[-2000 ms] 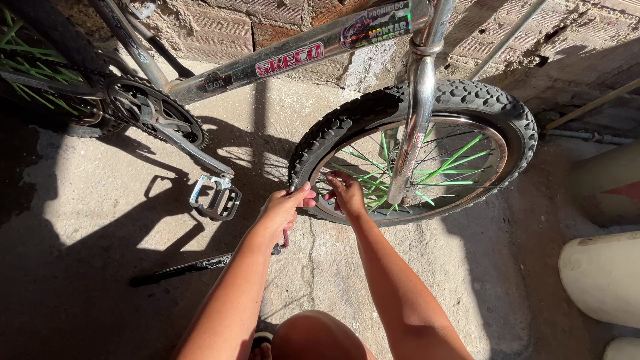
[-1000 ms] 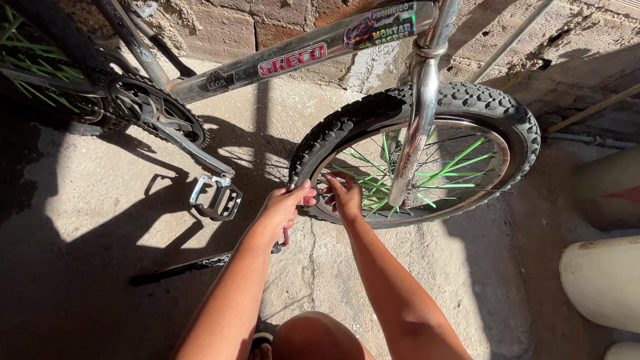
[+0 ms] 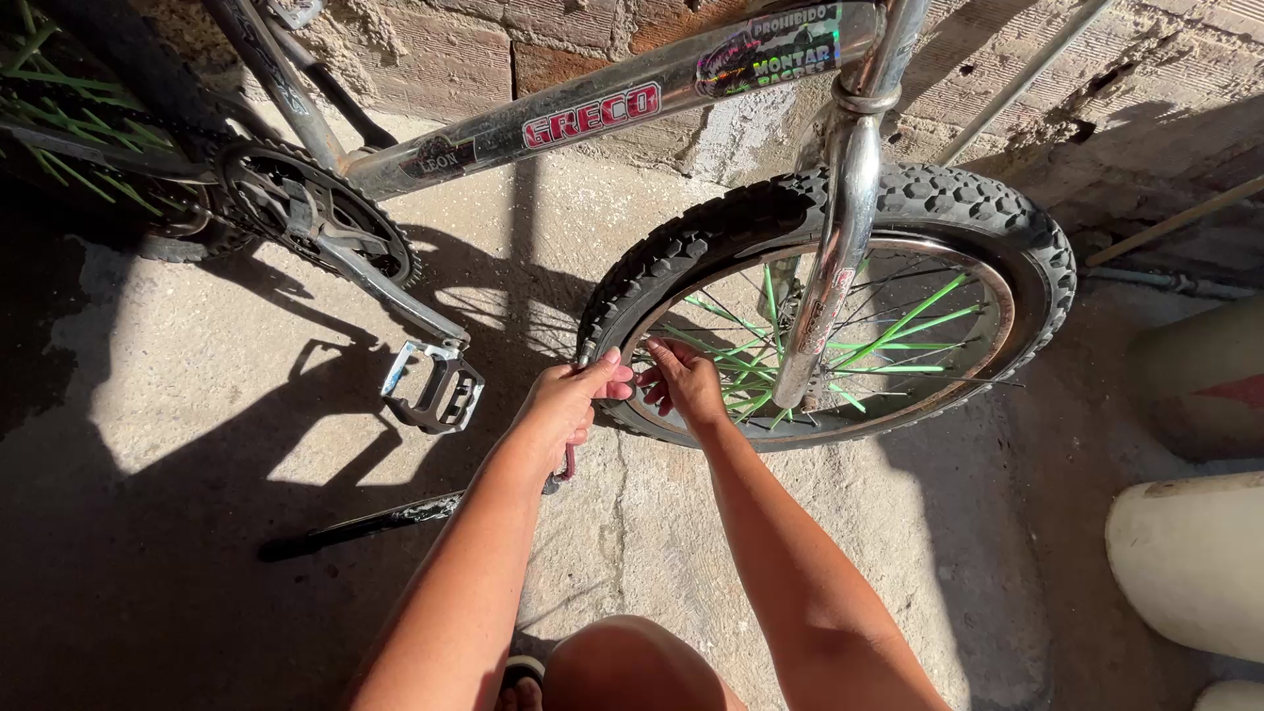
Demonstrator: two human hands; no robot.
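Observation:
A bicycle's front wheel has a knobby black tire point(image 3: 681, 247), a rusty rim and green spoke covers point(image 3: 904, 331). At the near left part of the rim, my left hand point(image 3: 573, 395) is closed around a small pump hose end, most of it hidden by the fingers. The dark red hose point(image 3: 568, 462) shows just below that hand, beside a black hand pump point(image 3: 365, 523) lying on the ground. Close to the left hand, my right hand point(image 3: 681, 380) has its fingertips bent together at the inner edge of the rim; whether they pinch anything is too small to tell.
Above the hands runs the bicycle frame's tube point(image 3: 494, 133) with stickers. A pedal point(image 3: 434, 387) and chainring point(image 3: 316, 212) are at the left. Behind stands a brick wall point(image 3: 434, 64). Pale cylindrical containers point(image 3: 1195, 563) stand at the right on the concrete floor point(image 3: 790, 632).

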